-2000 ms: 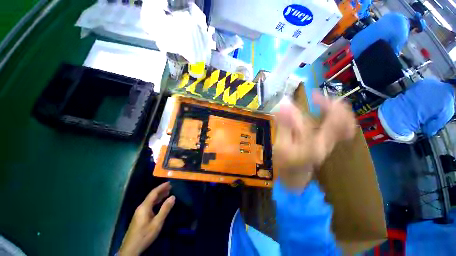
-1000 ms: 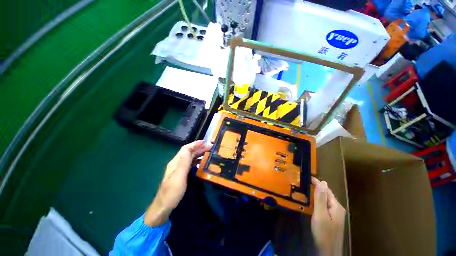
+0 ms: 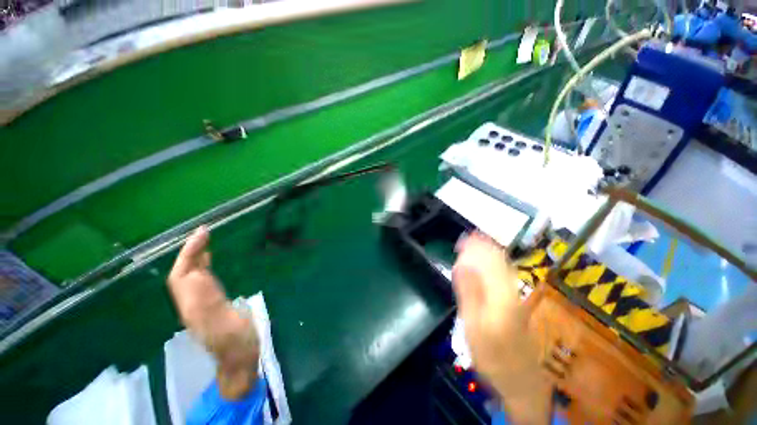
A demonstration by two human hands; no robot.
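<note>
My left hand (image 3: 212, 319) is raised over the dark green bench, empty with its fingers spread a little. My right hand (image 3: 498, 324) is blurred, in front of the orange fixture's left part; nothing shows in it. The orange fixture (image 3: 606, 361) lies at the lower right, cut off by the picture's edge; no black frame is clear on it. Its thin hinged cover (image 3: 681, 224) stands open. A black housing (image 3: 415, 228) lies on the bench behind my right hand, partly hidden. A blurred thin dark shape (image 3: 290, 212) is on or above the bench beyond my hands.
White sheets (image 3: 195, 365) lie at the lower left. A white tray with round holes (image 3: 506, 149) and a white sheet (image 3: 481, 207) are at the back. Hazard tape (image 3: 614, 290) runs behind the fixture. The machine's blue head (image 3: 664, 108) stands at the back right. Red lights (image 3: 471, 386) glow below.
The view has swung left. Both hands have let go of the fixture's sides and moved left, over the bench. The black frame seen on the fixture no longer shows there. The blurred dark shape is new.
</note>
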